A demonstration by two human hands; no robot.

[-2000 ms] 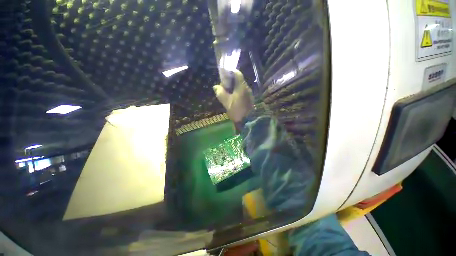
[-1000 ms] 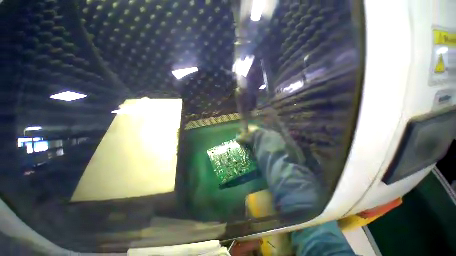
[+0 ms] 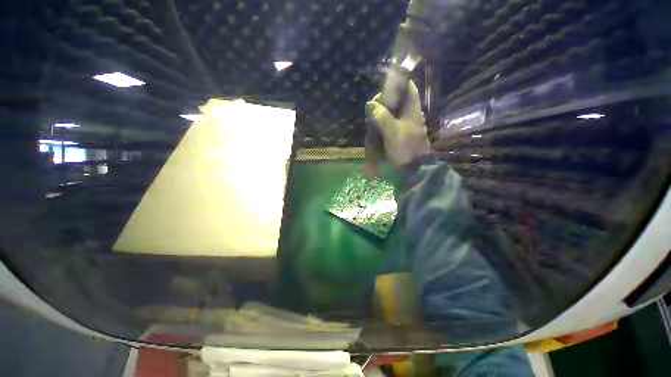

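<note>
My right hand [image 3: 401, 125], in a pale glove, is seen through the booth window. It is closed around a pale grey upright cylinder [image 3: 405, 44] that comes down from the top. My blue sleeve [image 3: 449, 243] runs up to it from the lower right. Below and left of the hand, a green speckled circuit board [image 3: 364, 204] lies at an angle over the green mat [image 3: 324, 250]. The sleeve covers its right side. A dim pinkish shape between hand and board is too unclear to name. My left hand does not show.
A large cream panel [image 3: 221, 184] stands left of the mat. Dark bumpy foam [image 3: 294, 29] lines the booth. The curved window reflects ceiling lights. A white cloth bundle [image 3: 279, 362] lies at the lower front edge, with red padding [image 3: 165, 359] beside it and yellow padding [image 3: 574, 339] at right.
The view has swung right, so the booth's white side housing has mostly left the picture. My right hand has risen from beside the board, and the board's angle has changed.
</note>
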